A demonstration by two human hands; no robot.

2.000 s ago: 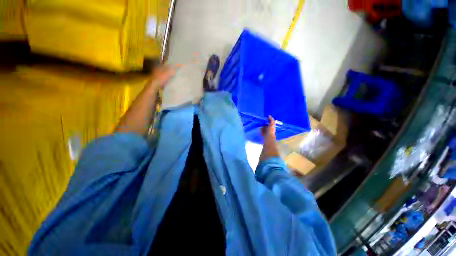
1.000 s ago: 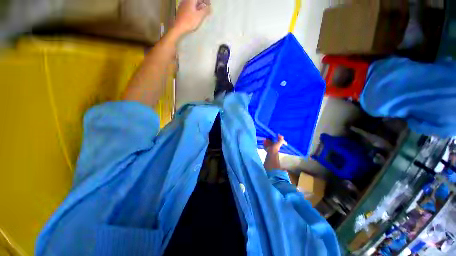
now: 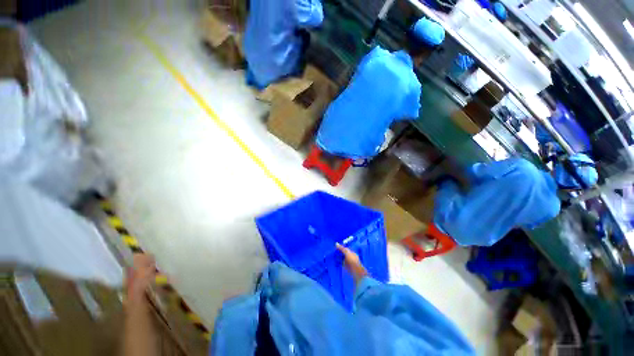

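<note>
A deep blue plastic crate [image 3: 327, 240] hangs at the wearer's right front, tilted, with its open top showing. No load is visible inside, only a small pale spot. My right hand [image 3: 353, 261] grips the crate's near rim, with the thumb over the edge and the other fingers hidden. My left hand [image 3: 141, 270] is at the lower left, away from the crate. It is blurred and beside a white sheet-like pile; whether it touches anything cannot be told.
Several workers in blue smocks [image 3: 372, 104] sit along the green bench [image 3: 445, 142] at the right. Red stools [image 3: 327, 165], a blue stool [image 3: 504, 268] and open cartons [image 3: 295, 115] stand near them. Yellow-black tape [image 3: 128, 240] edges brown cartons at the left; a yellow line [image 3: 222, 125] crosses the floor.
The view has swung up and along the aisle, bringing in more workers and the white pile. My right hand keeps hold of the crate. My left hand has moved lower left in view.
</note>
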